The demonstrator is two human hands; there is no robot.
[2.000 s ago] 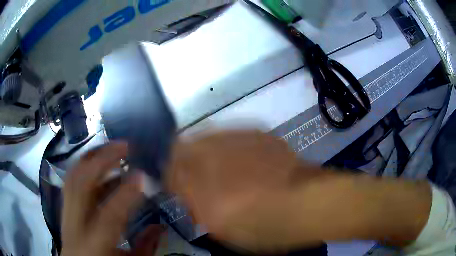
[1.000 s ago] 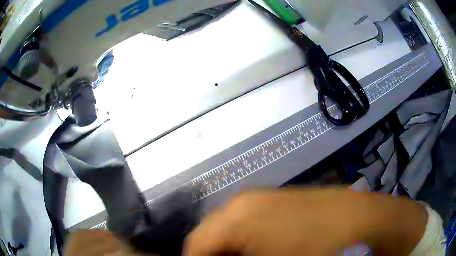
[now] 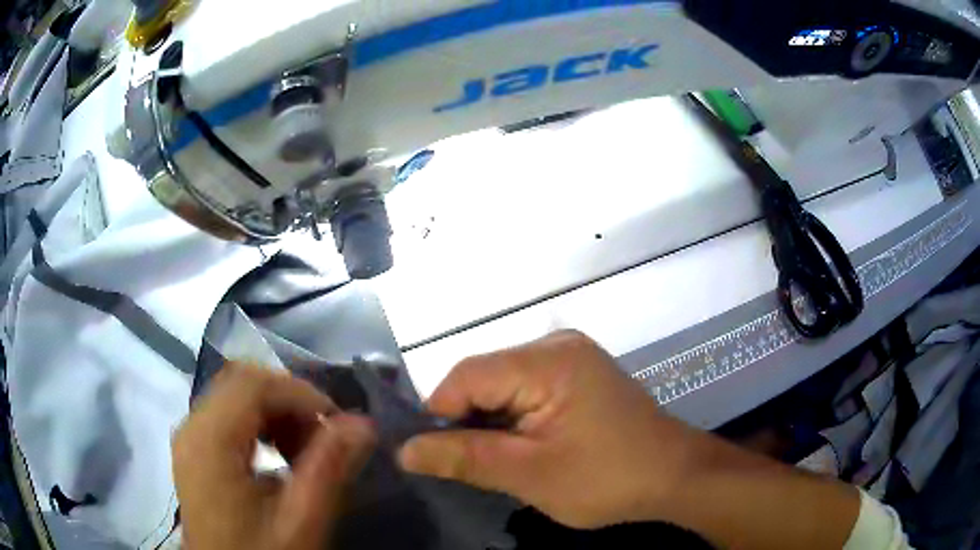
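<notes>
A dark grey fabric piece lies in front of the needle area, its upper part reaching to the grey attachment beside the needle. My right hand pinches its edge between thumb and fingers. My left hand is at its left side, slightly blurred, with thumb and finger closed together on the cloth. The light grey garment panel spreads left of the needle, with a darker strip across it. The presser foot is hard to make out in the glare.
The white sewing machine head spans the top. Black scissors lie at the right, across the bed ruler, near a green tool. A bundle of grey cloth is beyond the front edge at the right.
The view has shifted, showing more of the machine head and left panel. Both hands have come higher into view and meet at the dark grey fabric, near its edge.
</notes>
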